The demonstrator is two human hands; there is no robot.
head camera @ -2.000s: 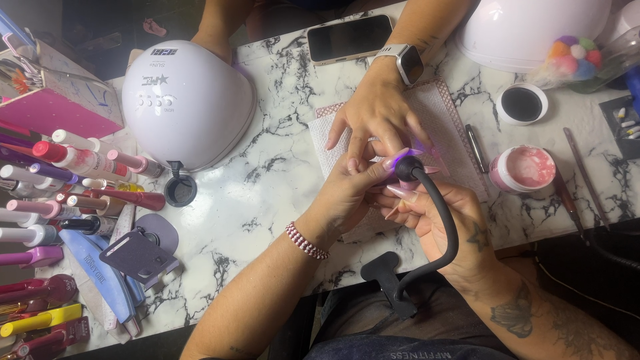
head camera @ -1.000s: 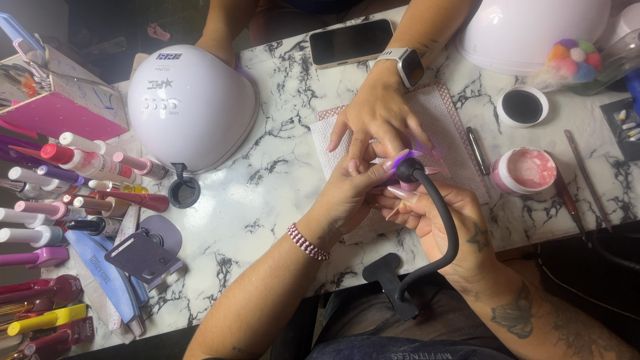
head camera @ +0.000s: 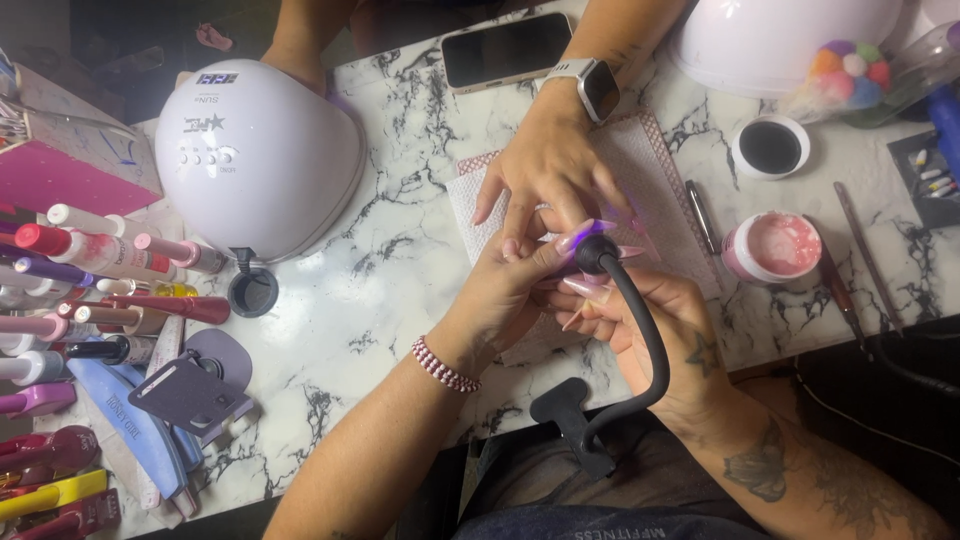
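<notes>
My left hand (head camera: 499, 289), a beaded bracelet at its wrist, grips a finger of another person's hand (head camera: 551, 169), its thumb beside the lamp head. My right hand (head camera: 652, 330) has its fingers closed at the same spot, under the lamp's neck; what they pinch is partly hidden. A black gooseneck clip lamp (head camera: 652, 330) curves over my right hand from its clip at the table edge, and its head (head camera: 594, 253) casts violet light on the nails. Beneath the person's hand lies a white paper towel (head camera: 472, 217) on a patterned mat.
A white nail lamp (head camera: 255, 165) stands at left, over nail polish bottles (head camera: 112, 255) and blue nail files (head camera: 131, 420). Right of the hands are a metal tool (head camera: 701, 217), an open pink jar (head camera: 780, 244), its lid (head camera: 771, 147) and brushes (head camera: 866, 255). A phone (head camera: 506, 52) lies at the back.
</notes>
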